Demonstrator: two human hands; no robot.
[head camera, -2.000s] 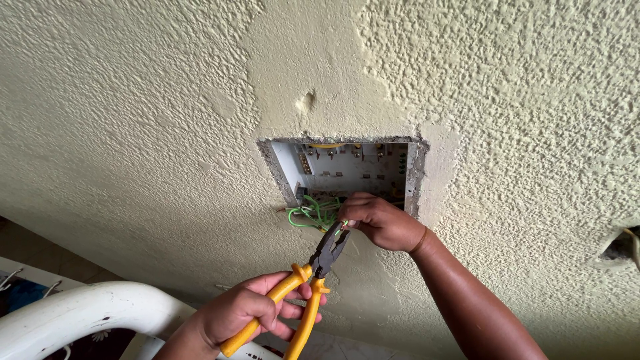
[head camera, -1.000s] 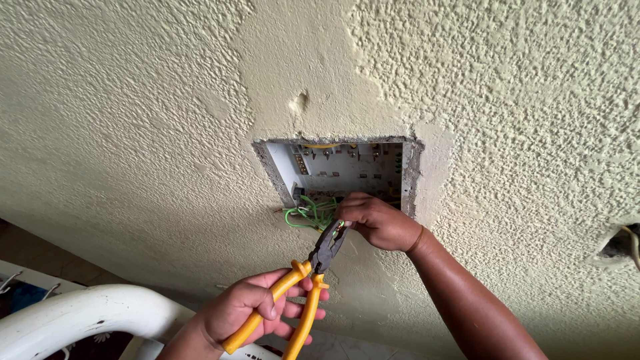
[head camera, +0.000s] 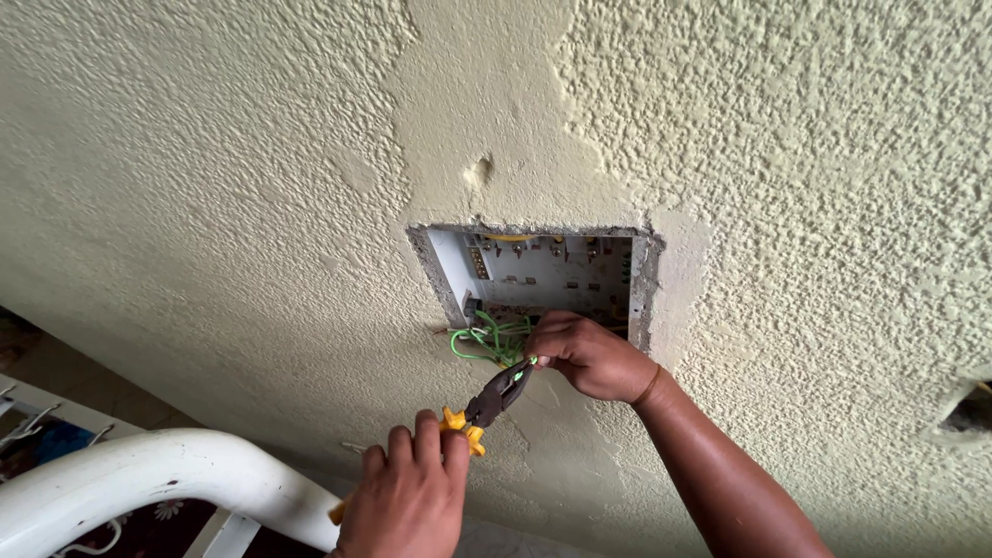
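Observation:
My left hand (head camera: 411, 480) is closed around the yellow handles of combination pliers (head camera: 496, 395), back of the hand toward me. The dark jaws point up and right, with a bit of green wire between or against them. Pinched in the fingertips of my right hand (head camera: 593, 353), at the jaw tips, is a wire end; the fingers hide most of it. Green wires (head camera: 484, 341) hang in loops from the lower left of a recessed metal electrical box (head camera: 453, 263). Inside the box are screw terminals (head camera: 479, 263) and metal clips.
Rough textured plaster wall (head camera: 775, 155) surrounds the box, whose cut edges are ragged. A thick white curved metal tube (head camera: 155, 465) crosses the lower left, near my left hand. A hole (head camera: 969, 407) with something in it shows at the far right.
My left hand has turned over on the pliers: earlier its fingers and the spread handles showed, now its back does and the handles are closer together. My right hand stays beside the box.

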